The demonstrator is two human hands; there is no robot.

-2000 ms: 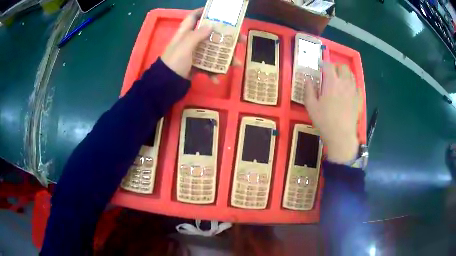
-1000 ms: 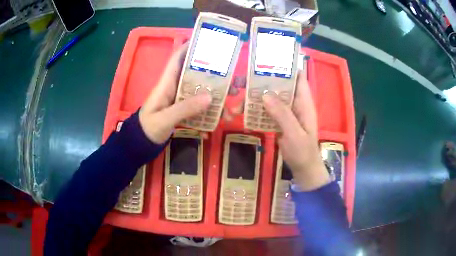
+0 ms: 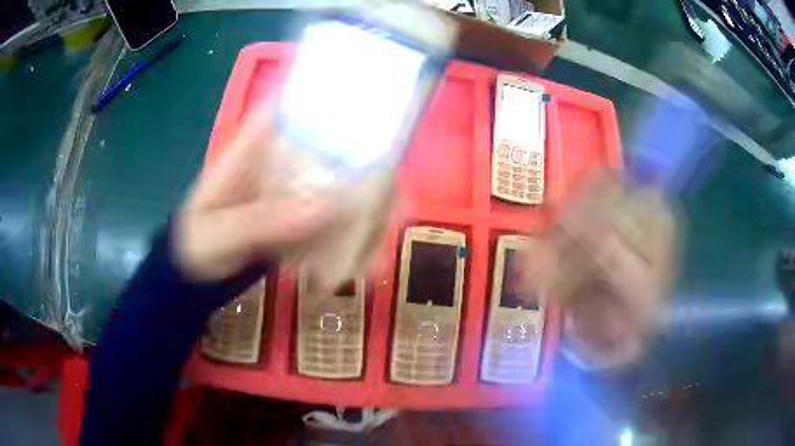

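Observation:
My left hand [image 3: 253, 209], blurred, holds a gold keypad phone [image 3: 349, 104] with a bright white lit screen above the tray's left part. My right hand [image 3: 610, 261], strongly blurred, is over the tray's right edge; a blurred bluish, phone-like shape [image 3: 669, 139] extends above it, its details unreadable. In the red phone tray [image 3: 471, 396], a phone with a lit screen [image 3: 519, 139] lies in the far row. Several phones with dark screens, one of them near the middle [image 3: 427, 305], lie in the near row, some partly hidden by my hands.
A smartphone [image 3: 141, 19] and a blue pen [image 3: 131, 78] lie at the far left. Clear tape [image 3: 65, 183] runs along the green bench at left. A cardboard box [image 3: 506, 42] with loose pieces stands beyond the tray. Dark tools or cables lie far right.
The two phones held side by side have moved apart. My left hand has come nearer with its phone; my right hand has swung right and down, uncovering the lit phone in the far row.

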